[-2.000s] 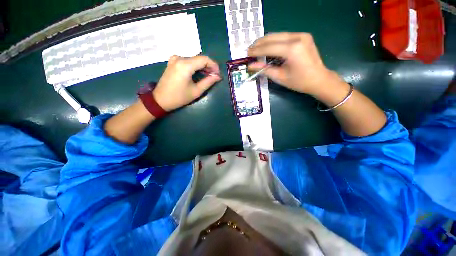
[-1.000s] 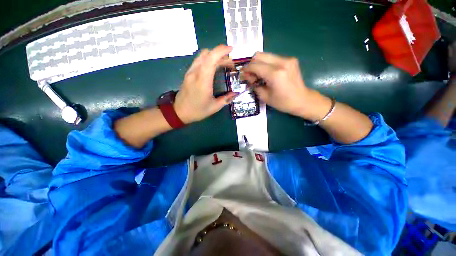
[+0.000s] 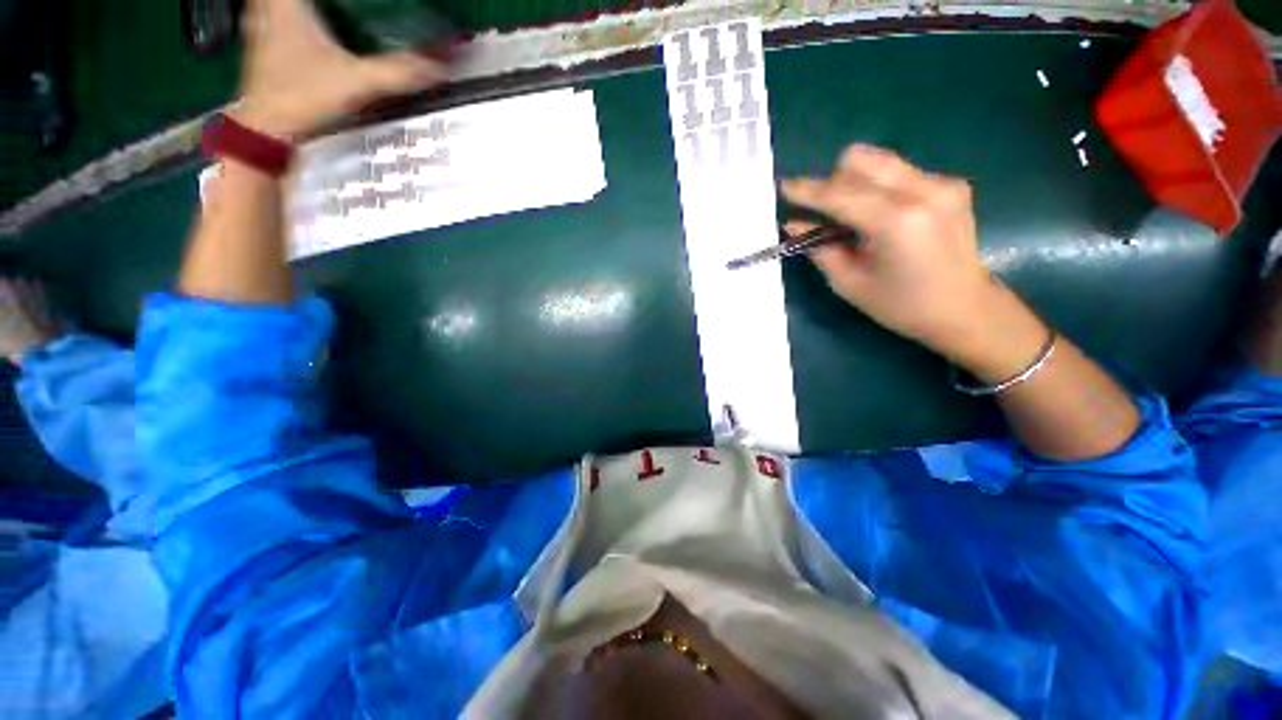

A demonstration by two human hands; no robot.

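My left hand (image 3: 316,71) is stretched to the upper left, over the far belt area beyond the table edge. It is blurred; a dark blurred shape shows by its fingers, and I cannot tell if it is held. My right hand (image 3: 900,246) holds dark tweezers (image 3: 787,249). Their tip is over the blank part of the narrow sticker strip (image 3: 742,331), which lies upright before me with rows of grey shapes at its far end. The wide sticker sheet (image 3: 527,155) lies left of the strip, partly hidden by my left wrist. No phone unit lies on the strip.
A red bin (image 3: 1160,127) with a white piece inside is at the upper right, small white scraps (image 3: 1081,148) beside it. A pale worn edge (image 3: 562,54) runs behind the table. Another person's hand (image 3: 21,317) is at the left rim; blue sleeves show at both sides.
The phone unit has gone from the strip. My left hand has moved from the strip to the far upper left. My right hand has moved right, the tweezers now clearly visible.
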